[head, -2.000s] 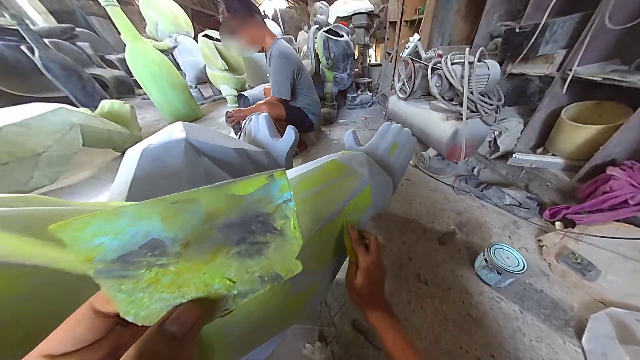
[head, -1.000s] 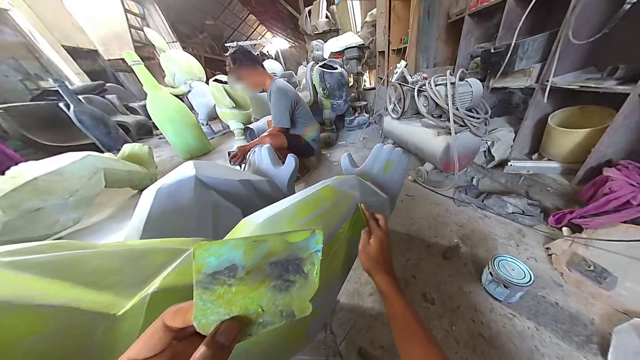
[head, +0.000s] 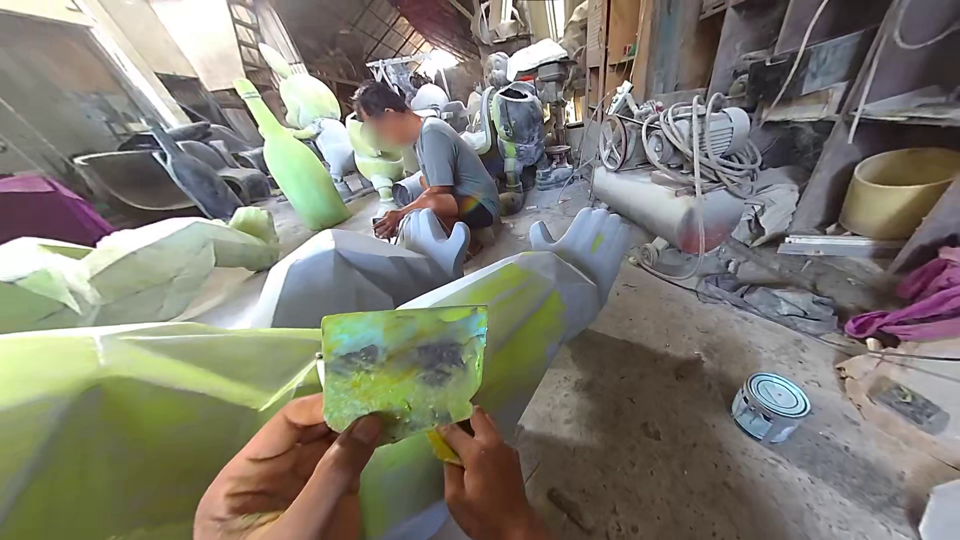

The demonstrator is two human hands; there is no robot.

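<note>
My left hand (head: 300, 465) holds up a flat palette board (head: 405, 371) smeared with green, blue and dark filler or paint, thumb on its near face. At the board's lower right corner, my right hand (head: 484, 469) grips a small yellow spreader (head: 444, 448), partly hidden by the fingers and the board. Behind them lies a large faceted sculpture; its grey arm (head: 525, 307) bears yellow-green patches and ends in an open sculpted hand (head: 589, 244). A second grey faceted arm (head: 337, 266) with a similar hand is beside it, farther left.
A co-worker (head: 454, 165) crouches beyond the sculpted hands. A lidded paint can (head: 771, 409) stands on the concrete floor at right. Behind are an air compressor (head: 667, 202) with coiled hose, a yellowish tub (head: 900, 191) and purple cloth (head: 911, 304). A green bottle-shaped sculpture (head: 300, 172) leans at back left.
My right hand has come from the sculpture's forearm back to the lower edge of the board. My left hand still holds the board, which stood farther left two seconds ago.
</note>
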